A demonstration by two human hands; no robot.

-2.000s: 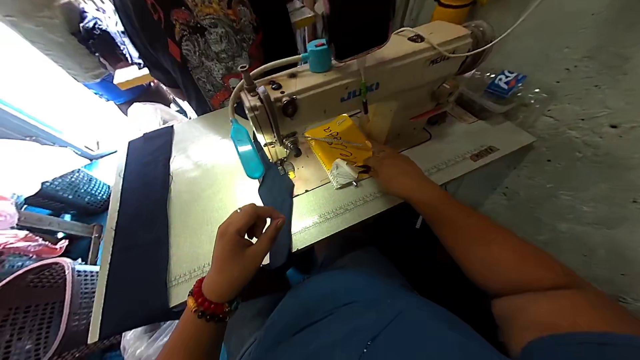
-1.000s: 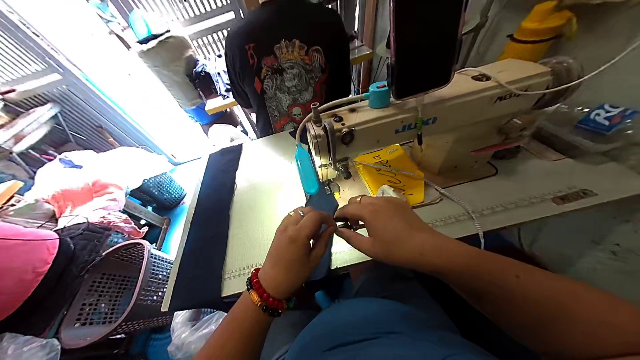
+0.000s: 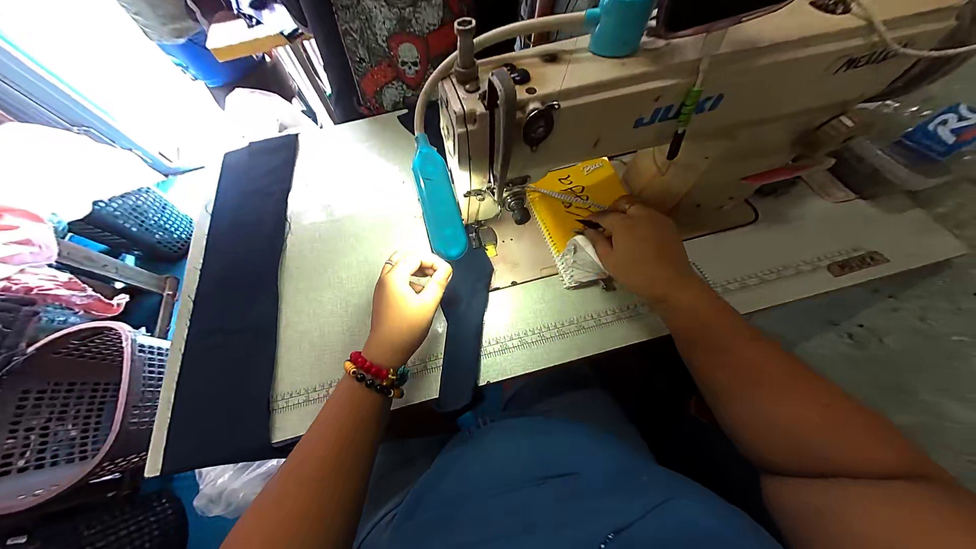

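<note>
A dark blue fabric strip [image 3: 467,328] runs from the presser foot [image 3: 482,235] of the Juki sewing machine [image 3: 602,107] over the table's front edge. My left hand [image 3: 408,301] is just left of the strip, thumb and index fingertips together; whether they pinch anything is not visible. My right hand [image 3: 637,244] rests by the yellow spiral notebook [image 3: 568,202], its fingers around a small dark tool that is mostly hidden. A measuring tape [image 3: 568,198] crosses the notebook, and a white bundle [image 3: 581,261] lies at its lower corner. A turquoise lamp [image 3: 440,202] hangs beside the needle.
A wide dark fabric panel [image 3: 236,305] lies along the table's left side. Plastic baskets [image 3: 61,412] stand left of the table, with a clear plastic bag [image 3: 232,486] below. A printed ruler [image 3: 564,329] follows the front edge. A blue package [image 3: 942,130] sits at far right.
My hands were together at the strip one second ago; now they are apart, the right one back by the notebook. The view has tilted down and come closer.
</note>
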